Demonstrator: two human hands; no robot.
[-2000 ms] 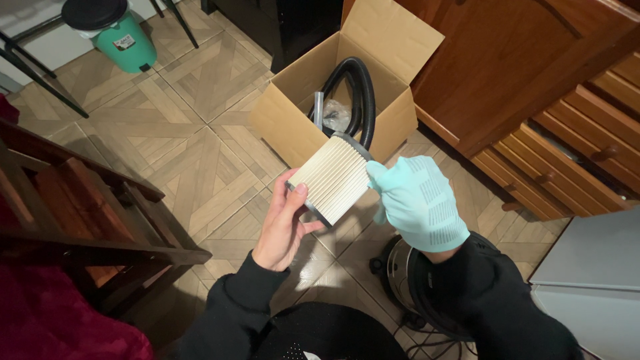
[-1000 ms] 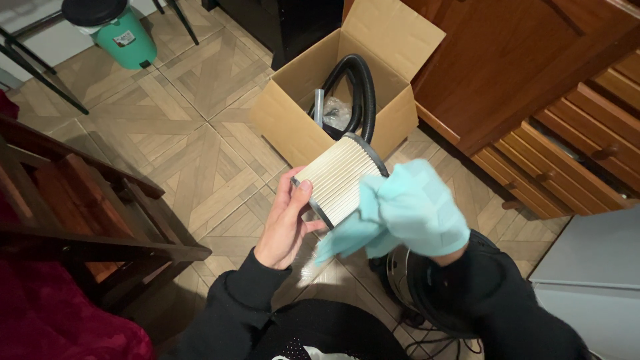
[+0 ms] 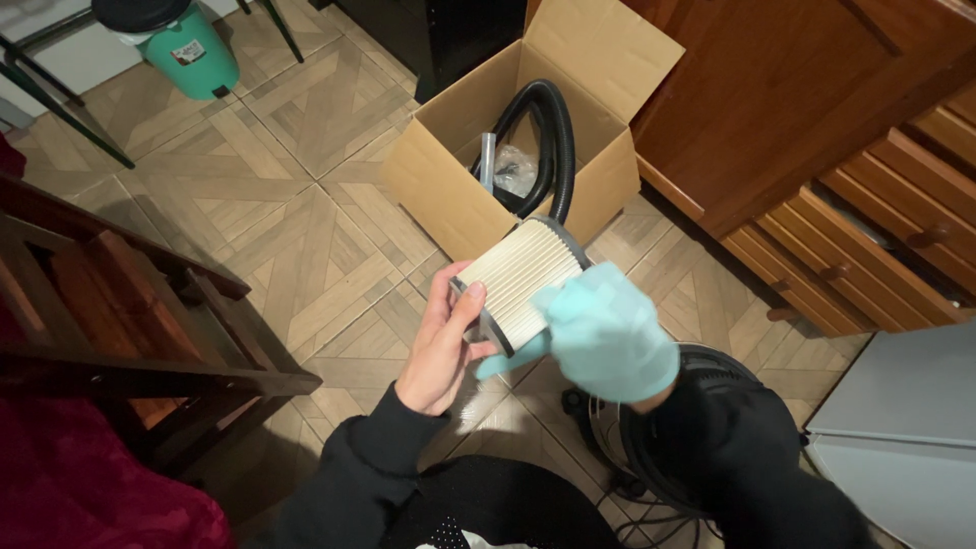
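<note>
A pleated cylindrical filter with dark end rims is held over the floor in front of me. My left hand grips its near left rim, thumb on the pleats. My right hand is covered by a light blue cloth and touches the filter's right side; its fingers are hidden and blurred. Part of the cloth hangs below the filter. Just beyond the filter stands an open cardboard box with a black corrugated hose, a clear plastic bag and a grey tube inside.
A round, wheeled canister with cables beside it stands under my right forearm. Wooden drawers are at the right, above a pale appliance or cabinet. A dark wooden chair stands left, and a green bin at the upper left.
The cloth-covered right hand has moved about over the filter's right side, and the cloth's loose part has shifted. The filter has turned slightly in my left hand, which still holds it.
</note>
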